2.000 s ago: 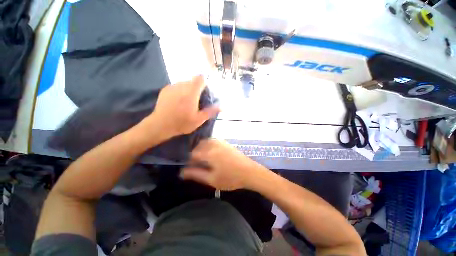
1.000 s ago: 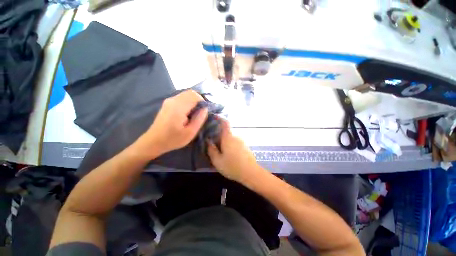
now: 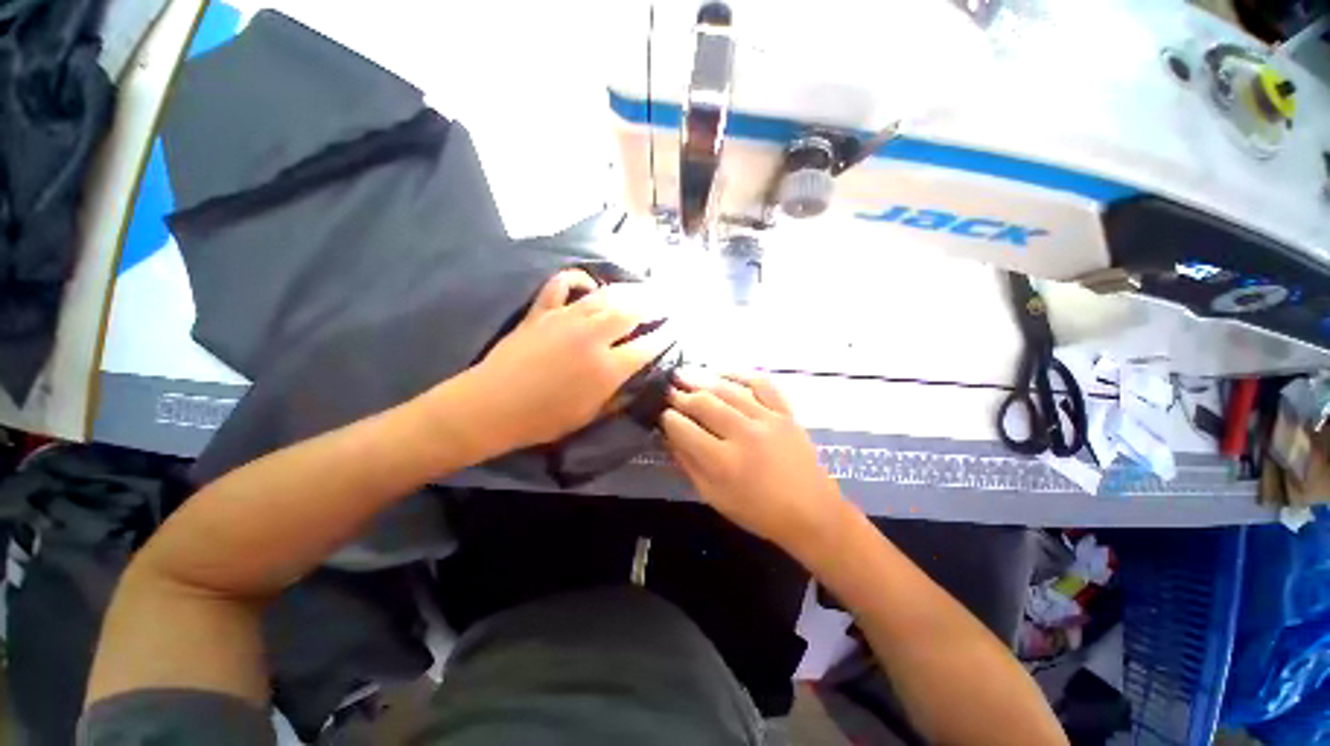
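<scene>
A large dark grey garment piece (image 3: pixel 343 248) lies on the machine table left of the needle, its near side bunched under my hands. My left hand (image 3: pixel 584 354) presses and holds the cloth just in front of the presser foot area, which is lost in bright lamp glare. My right hand (image 3: pixel 744 437) pinches the cloth's right edge beside the left fingertips. The sewing machine head (image 3: pixel 934 190) stands behind, with its shiny upright lever cover (image 3: pixel 709 117) and round tension dial (image 3: pixel 805 190). The needle itself cannot be made out.
Black scissors (image 3: pixel 1041 394) lie right of the needle, beside white scraps (image 3: pixel 1141 423) and a red stick (image 3: pixel 1240 417). The grey ruler-marked table edge (image 3: pixel 934 469) runs in front. A blue basket (image 3: pixel 1179 619) stands below right. Dark cloth (image 3: pixel 51 190) hangs at far left.
My left hand has flattened over the cloth near the foot. My right hand has moved slightly right, from gripping bunched cloth to pinching its edge. The cloth's near side is less bunched up.
</scene>
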